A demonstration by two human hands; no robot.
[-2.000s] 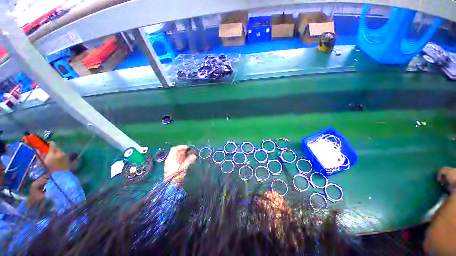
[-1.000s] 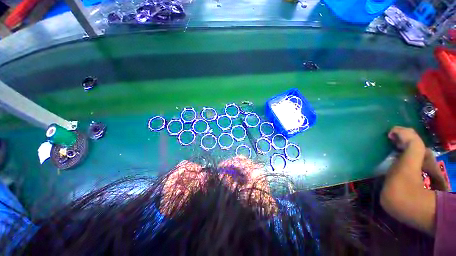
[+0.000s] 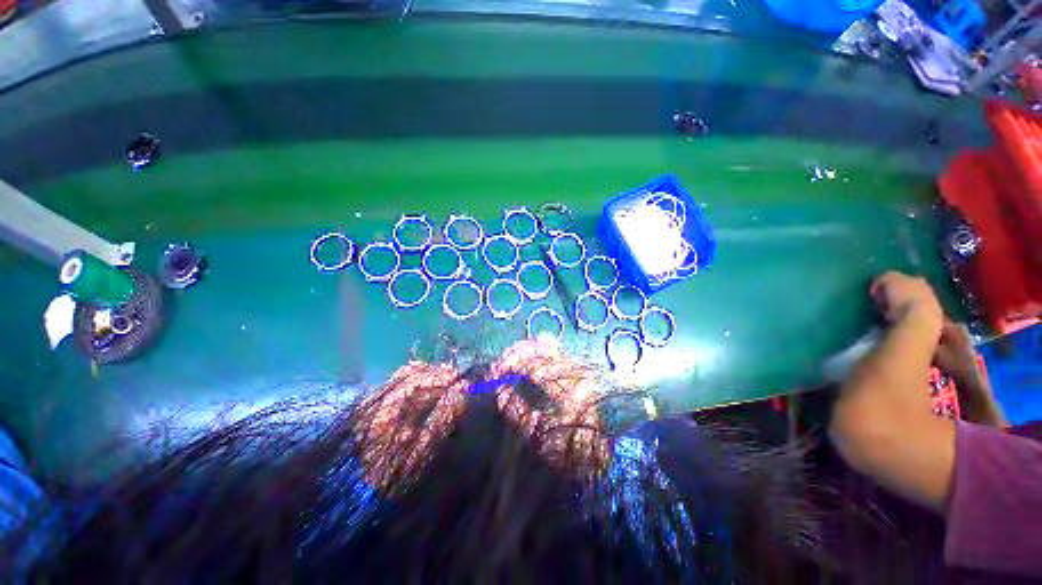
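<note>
My left hand (image 3: 409, 421) and my right hand (image 3: 556, 400) are close together at the bottom centre, both partly covered by hair. A thin blue strip (image 3: 499, 384) shows between my fingers; whatever else they hold is hidden. Silvery metal rings (image 3: 442, 261) lie in loose rows on the green bench just beyond my hands. A blue bin (image 3: 704, 242) with a heap of white rings (image 3: 657, 234) stands right of them.
At left are a green roll (image 3: 101, 280), a dark round dish (image 3: 146, 331), a white paper piece (image 3: 59, 321) and a dark round unit (image 3: 182, 265). Two dark units lie on the belt. At right are a coworker's arms (image 3: 897, 423) and red trays (image 3: 994, 217).
The view has tilted down and swung right. My left hand has moved from beside the left end of the rings to meet my right hand; the blue strip now shows between them.
</note>
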